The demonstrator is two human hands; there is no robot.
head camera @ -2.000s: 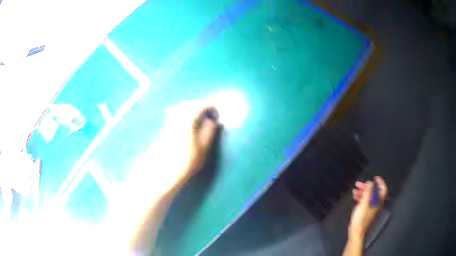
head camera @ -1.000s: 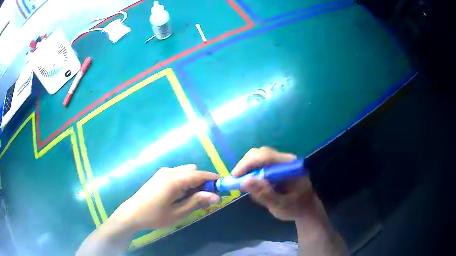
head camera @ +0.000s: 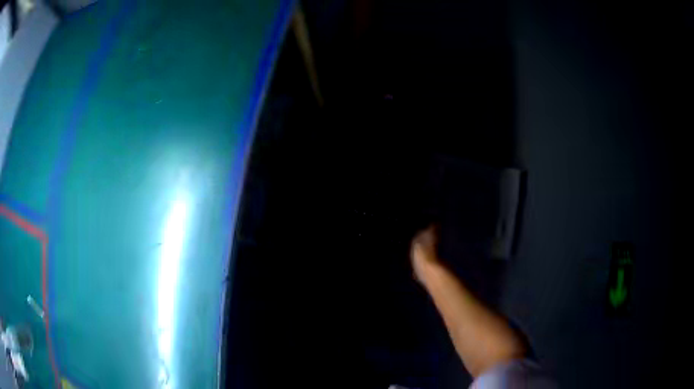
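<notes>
My right hand [head camera: 425, 249] reaches out from the lower right over the dark area beyond the bench edge. It is small, dim and blurred, and its fingers and anything in them cannot be made out. It is close to a dark, box-like thing with a paler right edge [head camera: 510, 213]; whether they touch is unclear. My left hand is not in view. No marker can be seen.
The green mat [head camera: 129, 167] with blue and red tape fills the left side, its blue edge [head camera: 242, 159] curving down the picture. A white stick [head camera: 35, 306] and blurred white items [head camera: 14, 353] lie at lower left. A green arrow sign [head camera: 619, 287] is at far right.
The view has swung right, off the mat's middle. Both hands were on a blue marker over the front edge; now only my right hand shows, stretched away from the bench.
</notes>
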